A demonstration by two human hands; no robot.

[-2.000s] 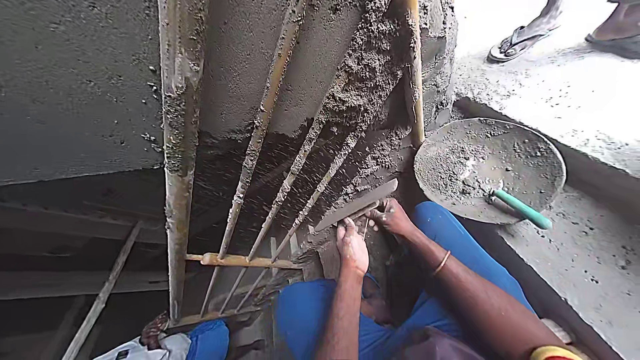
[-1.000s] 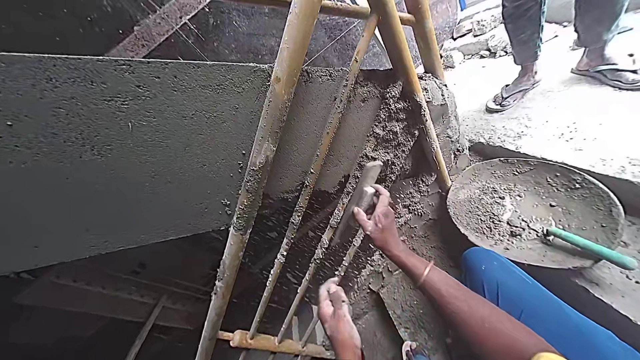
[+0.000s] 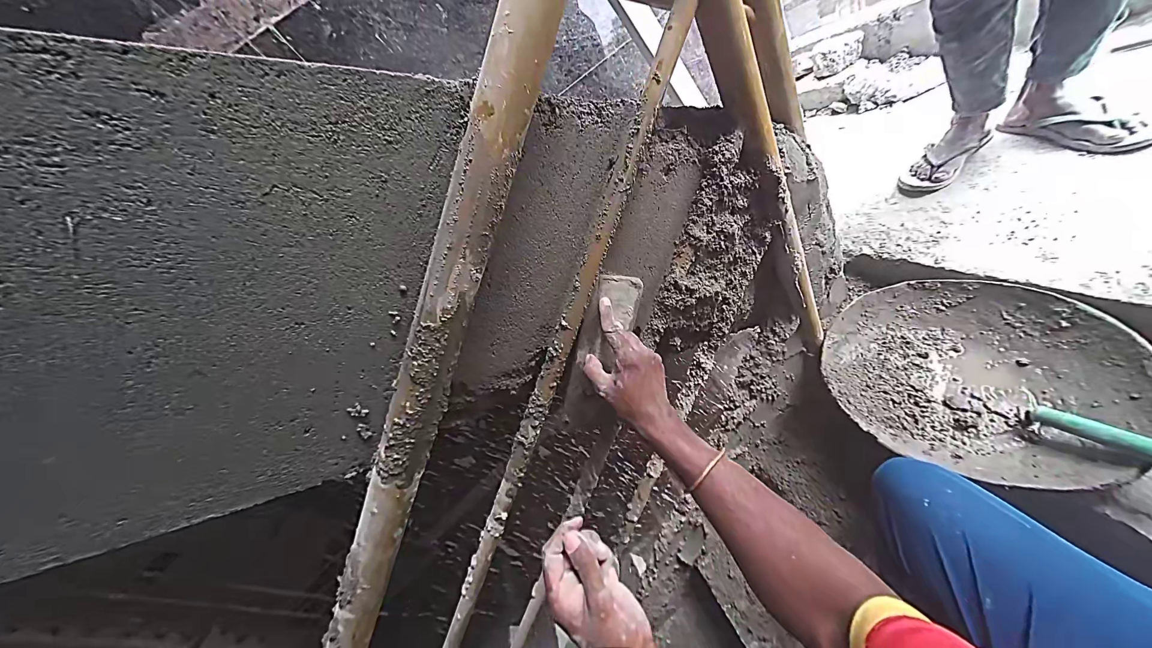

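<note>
My right hand (image 3: pixel 630 376) is on a long, flat, mortar-coated plasterer's float or board (image 3: pixel 623 295), with thumb and forefinger spread over its face. The board lies against wet mortar plaster (image 3: pixel 661 216) between slanting rails; its lower part is partly hidden. Below it, my left hand (image 3: pixel 596 580) is palm up with curled fingers, beside a thin slanting bar (image 3: pixel 589 477); whether it grips anything is unclear. Rough, unsmoothed mortar (image 3: pixel 720 243) is to the right of the board. A round pan (image 3: pixel 999 450) holds mortar and a tool with a green handle (image 3: pixel 1093 430).
A thick mortar-spattered pole (image 3: pixel 450 279) and a thinner one (image 3: pixel 585 279) slant across the work. At left is a plastered slab face (image 3: pixel 198 270) above a dark gap. My knee (image 3: pixel 981 558) is beside the pan. Another person's sandalled feet (image 3: pixel 954 157) stand at upper right.
Two seconds ago both hands were close together at the board's lower end; now my right hand is farther up on it and my left hand lower, apart. The view has shifted.
</note>
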